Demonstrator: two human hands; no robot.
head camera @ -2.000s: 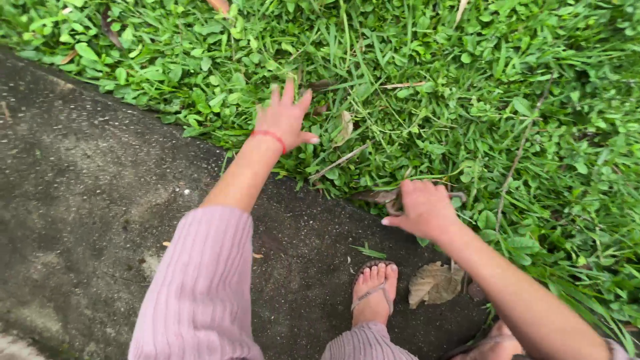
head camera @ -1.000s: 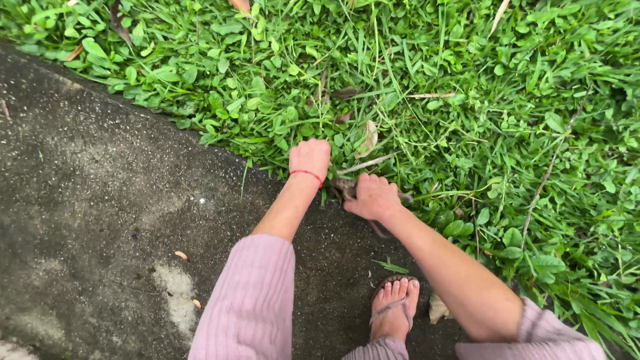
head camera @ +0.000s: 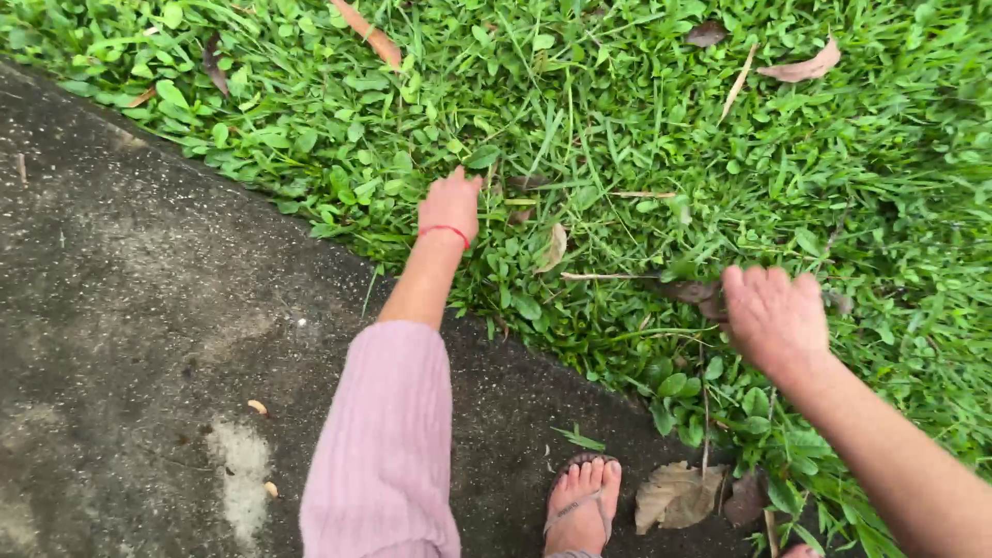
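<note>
My left hand (head camera: 452, 203), with a red string bracelet at the wrist, reaches into the low green plants beside the concrete edge. Its fingertips are partly among the leaves, so whether it grips anything cannot be told. My right hand (head camera: 777, 316) is farther right over the grass, its fingers curled around brown dry leaves (head camera: 692, 293) that stick out on its left side. A thin dry twig (head camera: 608, 277) lies just left of those leaves. Between the hands a curled pale dry leaf (head camera: 553, 248) rests on the grass.
A dark concrete slab (head camera: 232, 310) fills the lower left, with its edge running diagonally along the grass. A foot in a flip-flop (head camera: 581, 504) stands on it, beside a large dry leaf (head camera: 678, 496). More dry leaves (head camera: 806, 66) lie on the grass farther off.
My hands were close together at the slab's edge one second ago; now they are apart. The right hand has moved right over the grass, the left up into the plants.
</note>
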